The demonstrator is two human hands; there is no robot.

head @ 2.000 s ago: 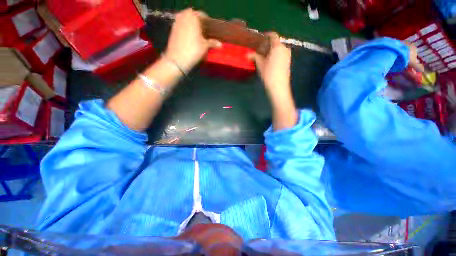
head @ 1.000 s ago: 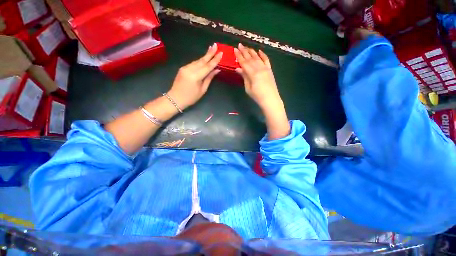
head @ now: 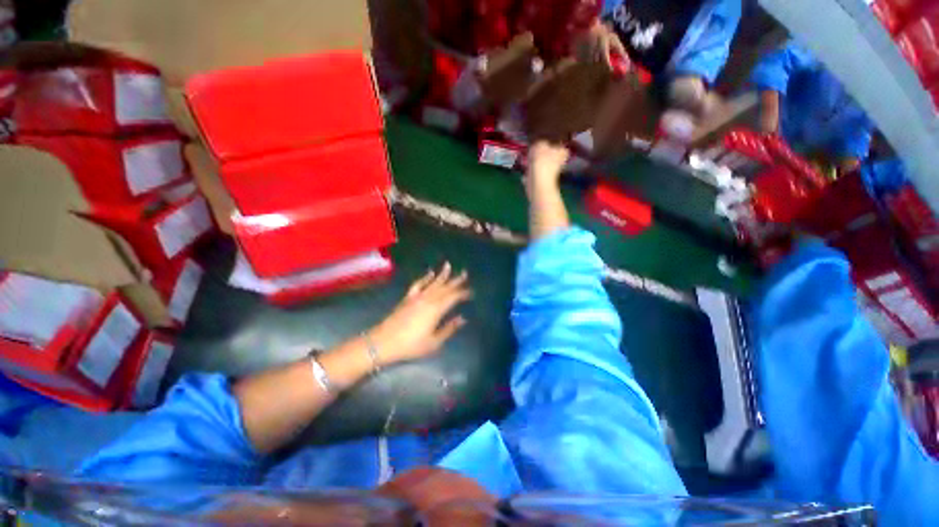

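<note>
My left hand (head: 424,314) is over the dark green worktop (head: 453,383), fingers spread and empty. My right hand (head: 546,165) reaches across the chipped pale edge to the far side of the green surface. Its fingers are bent and blurred beside brown open flaps (head: 566,98) and a red box with a white label (head: 500,153); I cannot tell whether it grips anything. A closed red box (head: 618,209) with white lettering lies on the green surface, right of my right hand and apart from it.
Stacked open red boxes (head: 309,187) stand at the left, with more labelled boxes (head: 103,335) beyond. A grey-white bench scale (head: 729,360) is at the right, beside a neighbour's blue sleeve (head: 824,360). White scraps (head: 726,190) lie at the far side. Other people's arms show across the belt.
The view has shifted toward the far side. My hands have parted from the small red box they held; my right hand has reached far forward and my left hand has opened.
</note>
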